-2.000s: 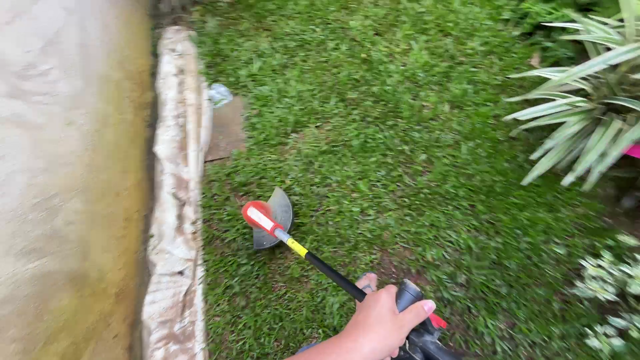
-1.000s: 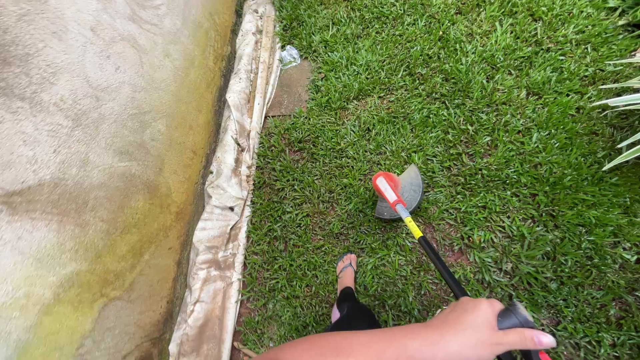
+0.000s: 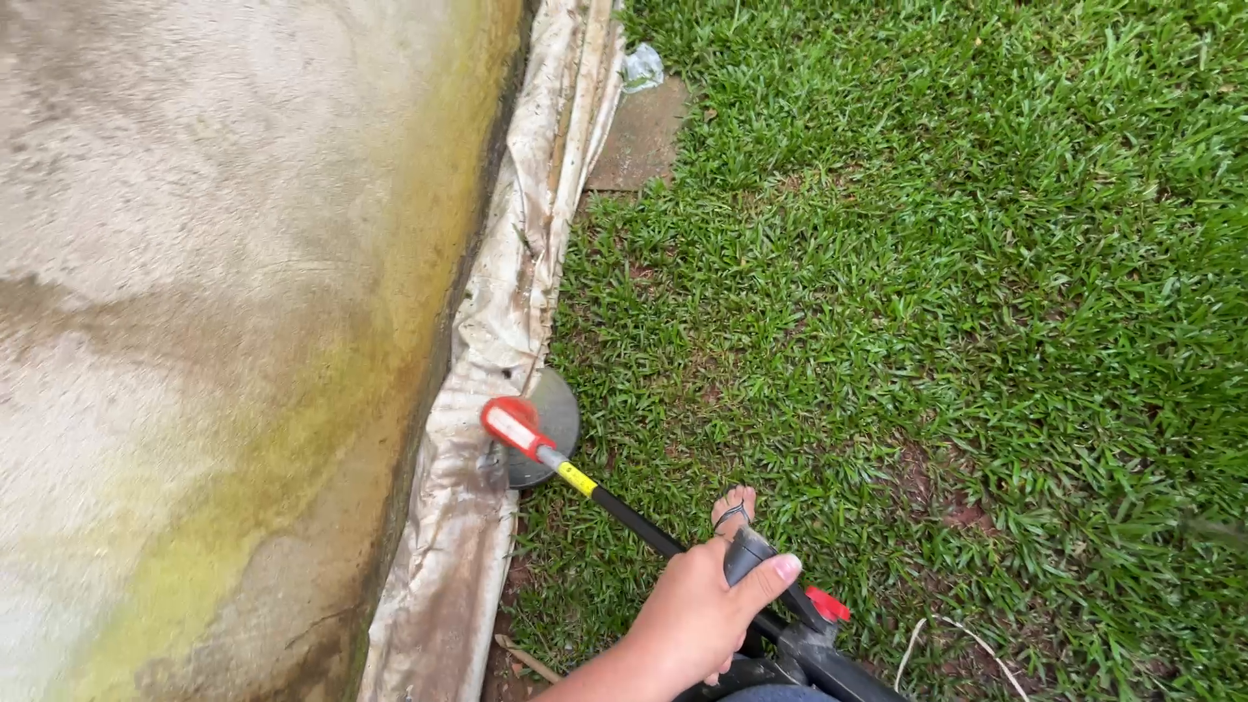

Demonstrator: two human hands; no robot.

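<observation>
My left hand (image 3: 694, 612), reaching in from the lower edge, is closed round the black front handle of a string trimmer (image 3: 639, 524). The trimmer's black shaft slants up and left to a red head (image 3: 515, 426) with a rounded grey guard (image 3: 548, 429). That head is over the edge of a folded, dirty white tarp (image 3: 487, 331), where it borders the grass (image 3: 838, 322). A red knob (image 3: 828, 604) sits on the trimmer near the hand. My right hand is out of sight.
A stained concrete wall (image 3: 244, 244) runs along the left, beside the tarp. A flat slab (image 3: 639, 136) and a clear plastic piece (image 3: 643, 69) lie at the top. My foot in a flip-flop (image 3: 733, 511) stands on the grass. A thin pale cord (image 3: 960, 629) lies lower right.
The trimmer head has moved left, from over the grass to the tarp's edge. My left hand has kept hold of the handle. The view has shifted.
</observation>
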